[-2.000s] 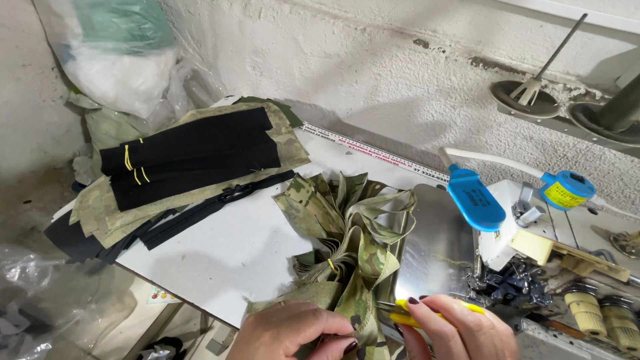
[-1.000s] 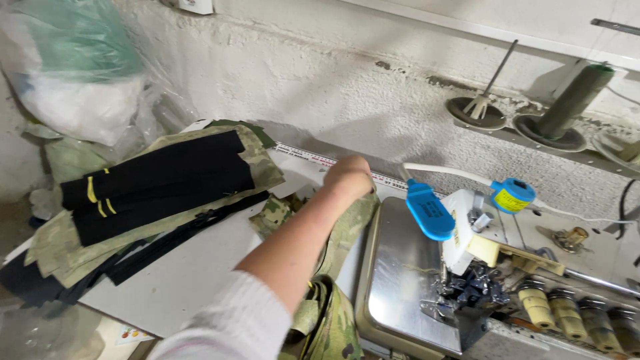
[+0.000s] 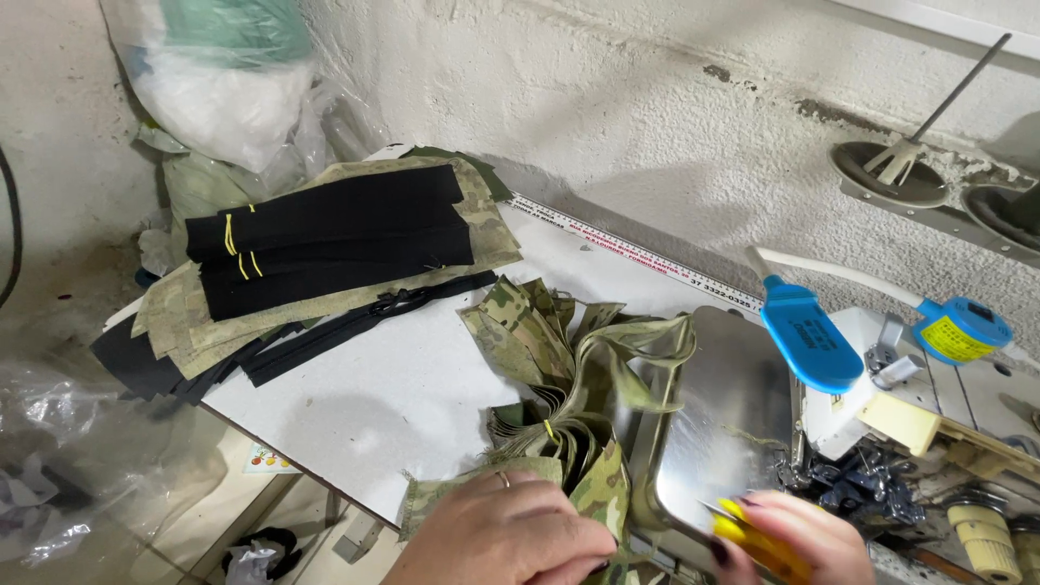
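Bundled camouflage fabric strips [image 3: 589, 366], tied with a yellow band [image 3: 550, 431], lie in folds on the white tabletop [image 3: 357, 422] and lap over the edge of a metal plate. My left hand [image 3: 508, 528], wearing a ring, is curled over the near end of the bundle with a strip gripped under its fingers. To the right, my right hand [image 3: 792, 536] holds a small yellow-handled tool [image 3: 751, 540] with a thin metal tip, most of it hidden by the fingers. The tool is apart from the fabric, above the near edge of the metal plate [image 3: 715, 431].
Black fabric pieces [image 3: 333, 244] with yellow ties lie on more camouflage pieces [image 3: 487, 219] at the left. A printed measuring strip [image 3: 634, 252] runs along the wall side. Sewing machinery [image 3: 918, 390], blue devices [image 3: 812, 341] and thread stands [image 3: 894, 175] are at right, plastic bags [image 3: 236, 89] at left.
My left arm, stretched across the fabric toward the wall one second ago, has drawn back to the near end. My right hand and the yellow tool, out of view then, show again.
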